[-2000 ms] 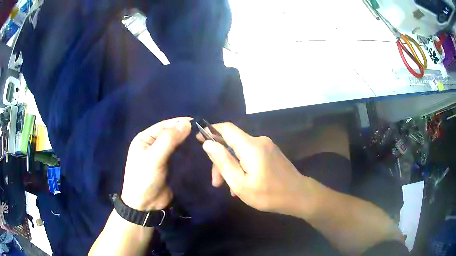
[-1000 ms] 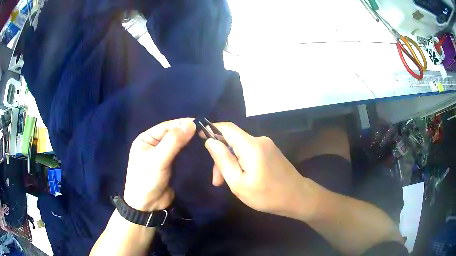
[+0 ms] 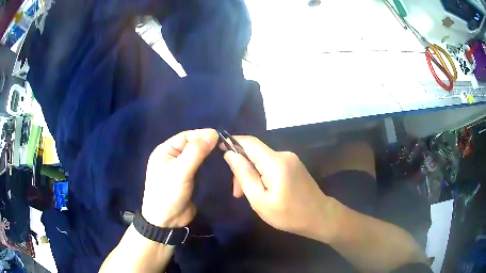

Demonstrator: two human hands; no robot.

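The navy garment (image 3: 122, 122) lies in a large heap over the table edge and lap. My left hand (image 3: 178, 170) pinches a small bit of the navy fabric between thumb and fingers, in the middle of the view. My right hand (image 3: 277, 184) holds the thread snips (image 3: 232, 146), whose pointed blades touch or nearly touch my left fingertips. The blades look slightly apart. The rest of the snips is hidden by my right fingers. A black wristwatch (image 3: 160, 233) is on my left wrist.
The white table (image 3: 320, 80) with its blue edge is at upper right. Scissors (image 3: 440, 66) with red and orange handles lie at its right, near a printed ruler (image 3: 421, 94). Green and yellow items (image 3: 35, 145) stand at far left. Cluttered items (image 3: 421, 160) are at the right below the table.
Both hands have shifted slightly right and down in the view, as has the surrounding scene. The snips' blades are closer together than one second ago. The grips are unchanged.
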